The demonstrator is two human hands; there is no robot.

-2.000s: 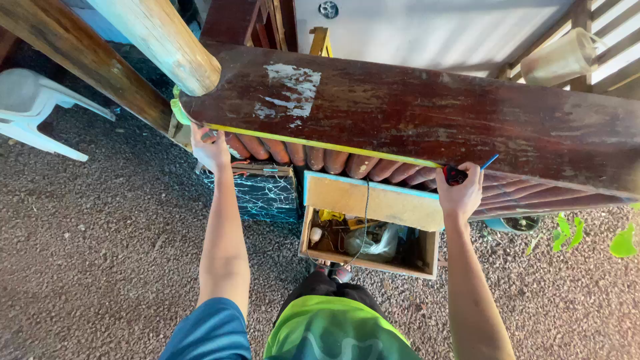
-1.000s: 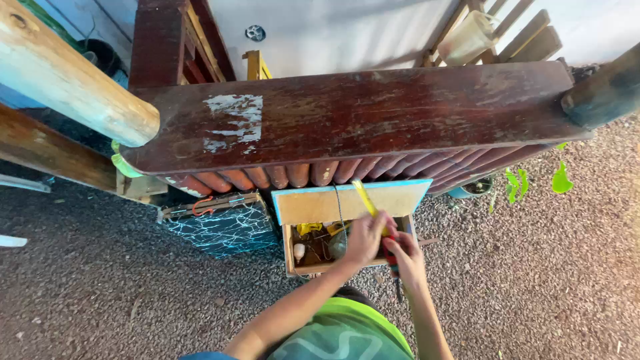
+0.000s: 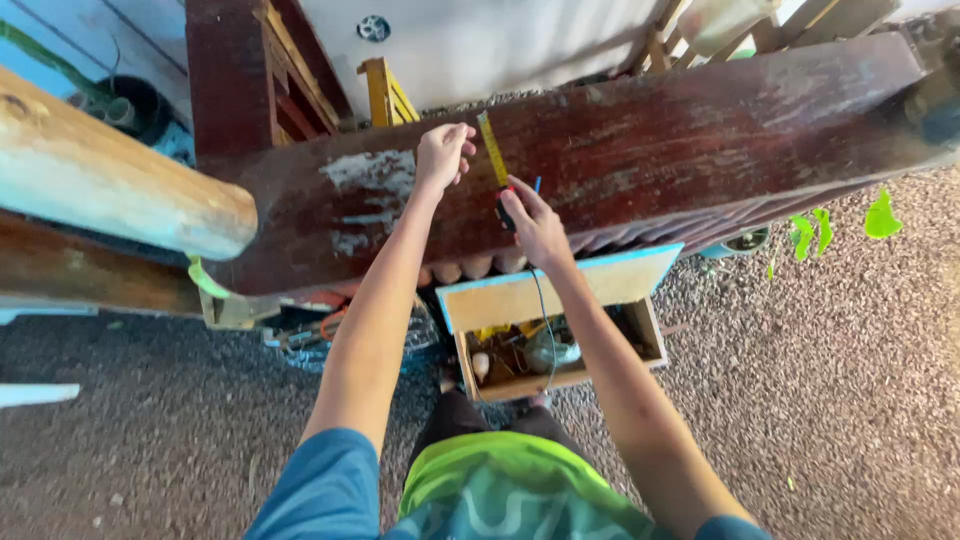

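My right hand [image 3: 536, 225] grips the dark case of a tape measure [image 3: 506, 208] above the dark red wooden top [image 3: 645, 142]. A short length of yellow blade [image 3: 493, 150] sticks out of the case toward the far edge of the wood. A thin blue item [image 3: 538, 184] shows beside my right fingers; what it is I cannot tell. My left hand [image 3: 444, 154] is just left of the blade's end, apart from it, with loosely bent fingers and nothing seen in it. Pale worn patches [image 3: 375, 176] mark the wood left of my left hand.
An open wooden box [image 3: 566, 382] holding tools and a plastic bag is below the wooden top, its blue-edged lid [image 3: 562, 289] raised. A round wooden post [image 3: 127, 176] stands at left. A yellow wooden frame [image 3: 386, 94] is behind; a potted plant [image 3: 746, 241] sits at right.
The blade ran long along the wood's front edge two seconds ago, between both hands; now only a short length is out. Since one second ago, both hands have moved from above the box to over the wood.
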